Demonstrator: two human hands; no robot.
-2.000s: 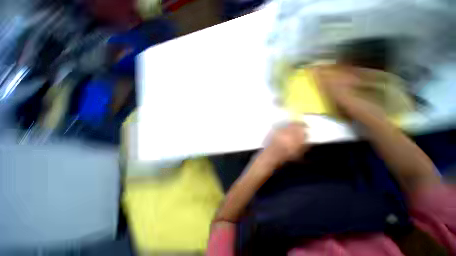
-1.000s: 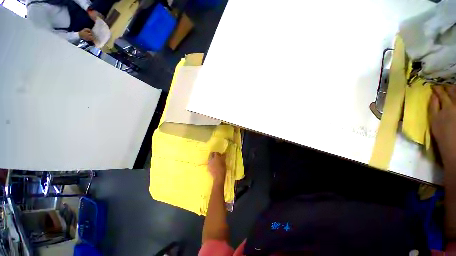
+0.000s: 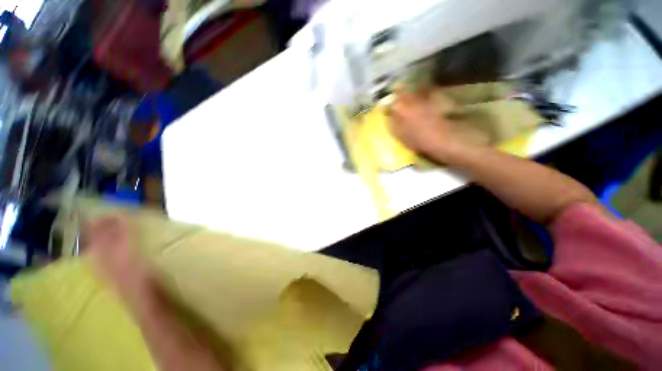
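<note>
My right hand (image 3: 421, 127) lies on a yellow and khaki piece (image 3: 501, 112) on the white table, beside the sewing machine (image 3: 348, 54). The fingertips are blurred near the needle area. A slim yellow strip (image 3: 376, 190) runs from there to the table's front edge. My left hand (image 3: 112, 235) is blurred at the lower left, at the upper edge of a large floppy cover panel (image 3: 232, 272), khaki on the side facing me. The panel seems held by it and hangs beside the table's left front. More yellow material (image 3: 87, 319) shows below my left hand.
The white table (image 3: 239, 152) crosses the middle, its front edge by my dark apron (image 3: 443, 304). The machine arm spans the upper right. Dark cables or small parts (image 3: 548, 105) lie right of the piece. Blurred blue and red items stand behind the table at the upper left.
My left hand has moved left and up from the yellow stack, and a large khaki panel is now raised with it. The view has swung right, showing more of the machine and my right arm.
</note>
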